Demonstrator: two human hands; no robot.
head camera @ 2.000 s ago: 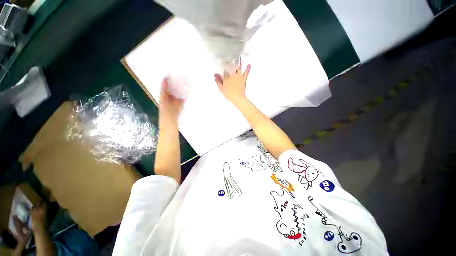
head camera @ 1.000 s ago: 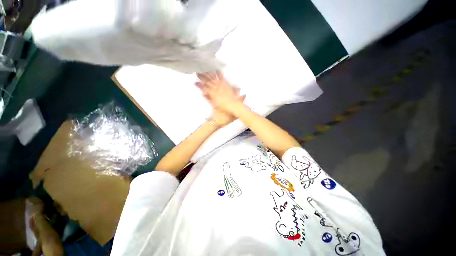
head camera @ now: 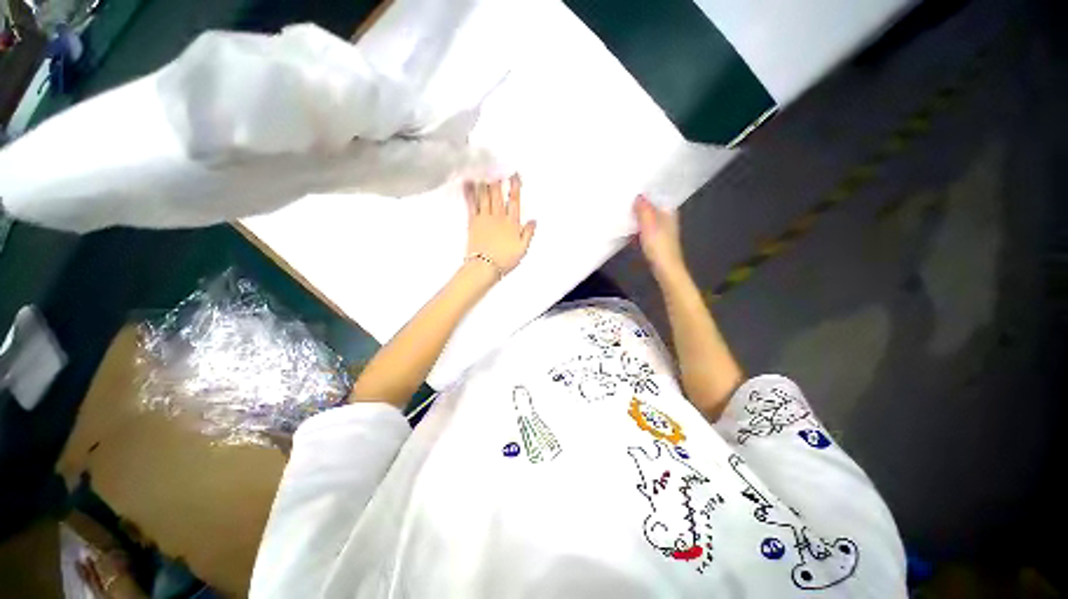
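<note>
A bulky white wrapped bundle (head camera: 269, 129) lies across the upper left, its narrow end near the middle of the white sheet stack (head camera: 562, 105). My left hand (head camera: 498, 228) lies flat with fingers spread on the sheets, its fingertips at the bundle's end. My right hand (head camera: 656, 228) is at the stack's right edge and pinches the edge of a thin white wrapping sheet (head camera: 693, 173), whose corner is lifted and slightly see-through. The product inside the bundle is hidden.
Crumpled clear plastic film (head camera: 240, 363) lies left of the stack, over brown cardboard (head camera: 152, 468). A second white sheet stack (head camera: 802, 41) is at the upper right on the green surface (head camera: 673, 70). Another person's hand (head camera: 108, 573) shows at the lower left.
The bundle has swung left and lower. My hands were together on the sheets; now they are apart, with the right at the sheet's right edge.
</note>
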